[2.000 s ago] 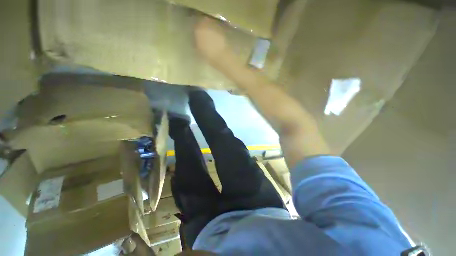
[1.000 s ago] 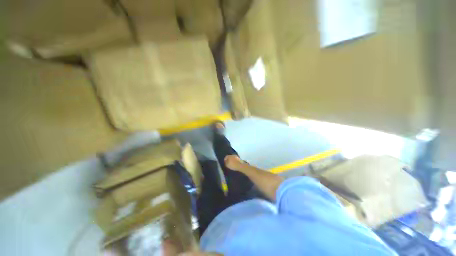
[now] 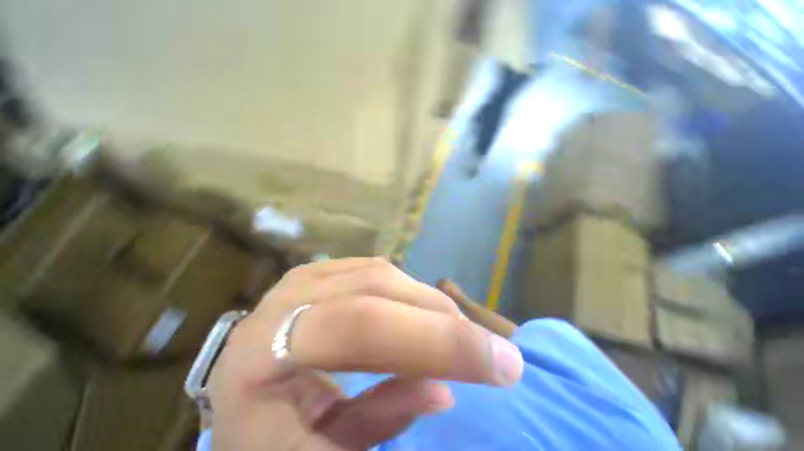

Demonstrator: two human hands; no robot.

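My left hand (image 3: 370, 343) is large in the lower centre, with a ring and a wrist watch. Its fingers are curled, with the thumb below and apart from them, and no object shows in it. My right forearm (image 3: 480, 308) shows as a small strip of skin beyond the left fingers, coming from the blue sleeve (image 3: 573, 379). The right hand is too small and blurred to read. Neither hand visibly touches a carton.
Blurred brown cartons (image 3: 167, 273) with white labels are stacked at the left. More cartons (image 3: 613, 282) stand at the right. A pale floor aisle (image 3: 458, 211) with yellow lines (image 3: 507, 242) runs between them. A large pale brown surface fills the upper left.
My left hand has risen into the foreground. The view has turned along an aisle, and my legs and the open carton at lower left are no longer seen.
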